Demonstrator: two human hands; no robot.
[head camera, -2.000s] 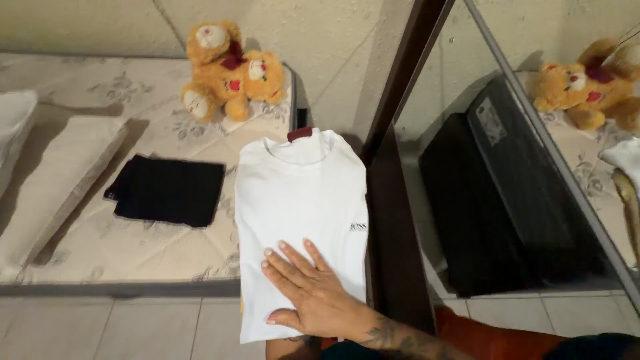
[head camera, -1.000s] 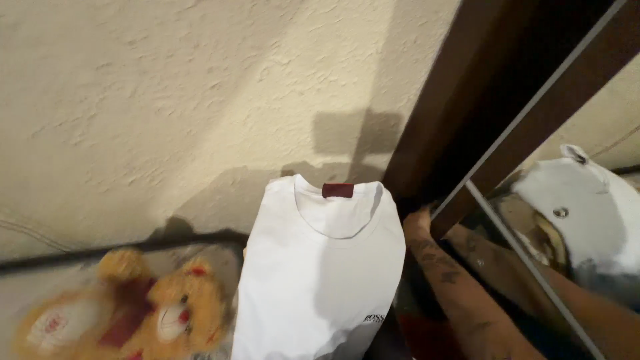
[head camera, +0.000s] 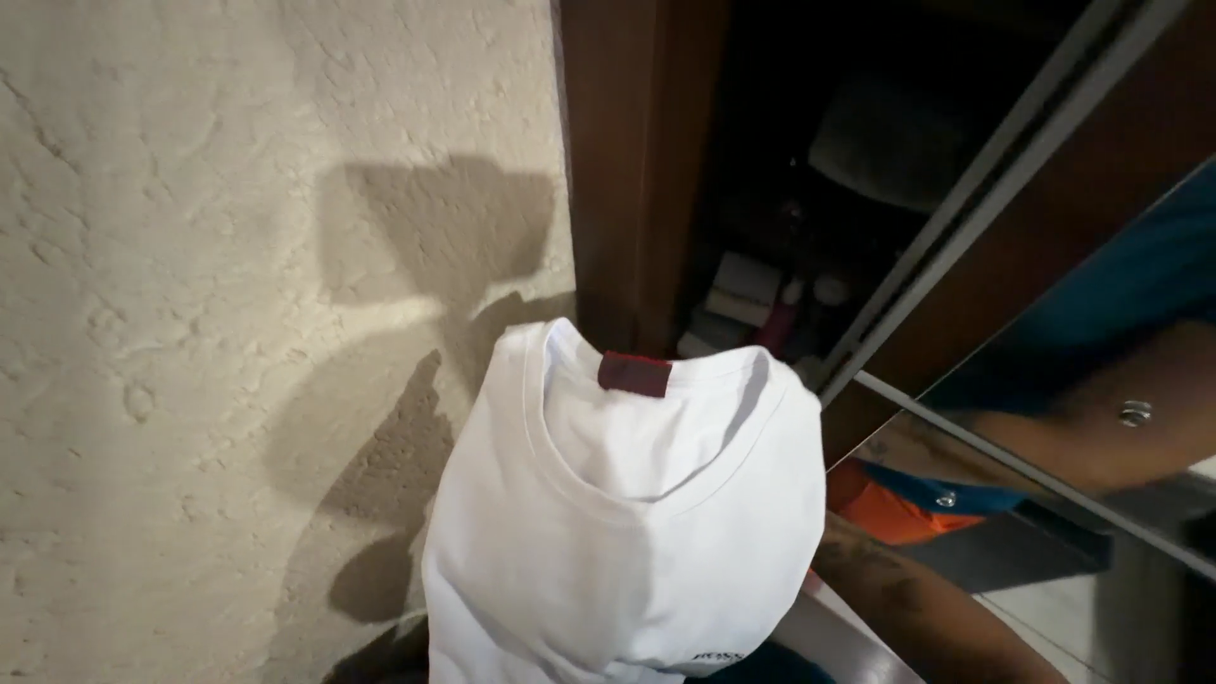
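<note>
A folded white T-shirt (head camera: 627, 551) with a dark red neck label (head camera: 635, 373) fills the lower middle of the head view, its collar uppermost and small dark lettering on the chest. My left hand is not visible; whether it is beneath the shirt cannot be seen. From the lower right, my right forearm reaches up behind the shirt's right side, and the hand itself is hidden there. Just beyond the collar, the dark inside of a wardrobe shows folded cloths (head camera: 743, 285) and other small items.
A rough plastered wall (head camera: 190, 285) stands at the left, with shadows on it. The wardrobe's brown wooden side panel (head camera: 617, 171) meets it. On the right, a mirrored sliding door (head camera: 1064, 437) with a metal-edged frame (head camera: 978, 190) reflects an arm and blue and orange clothing.
My right hand has left the shirt's front, reached the wardrobe door's edge, and is now hidden behind the shirt. The view has swung up from the mattress and teddy bear to the wall and wardrobe.
</note>
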